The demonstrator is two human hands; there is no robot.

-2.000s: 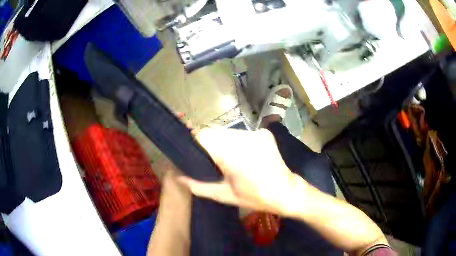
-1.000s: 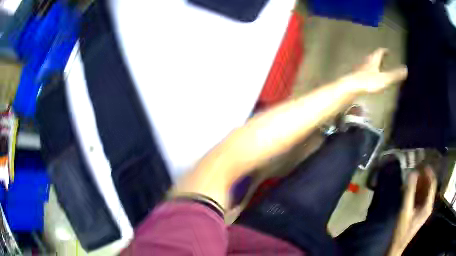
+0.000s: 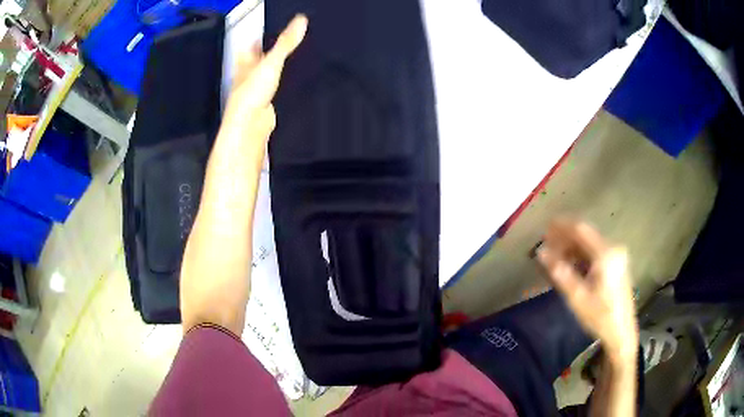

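Note:
A long black bag body panel point(image 3: 351, 122) with rounded corners lies lengthwise on the white table. Its near end has a raised pocket point(image 3: 375, 269) with a pale curved line at its left side. My left hand point(image 3: 265, 73) is at the panel's left edge, one finger over its surface and the fingers apart; I see no grip on it. My right hand point(image 3: 587, 277) is blurred, held off to the right above my lap and the floor, fingers loosely bent and apart, with nothing visible in it.
Another black panel with grey lettering point(image 3: 159, 204) lies along the table's left edge. A black piece point(image 3: 563, 32) lies at the table's far right. The white table point(image 3: 481, 163) has a curved right edge. Blue containers point(image 3: 665, 89) stand beyond it, with more blue ones point(image 3: 41, 187) at left.
The view has turned and shifted over the table. The long panel now lies in front of me. My left hand has moved from the right to the panel's edge; my right hand has risen.

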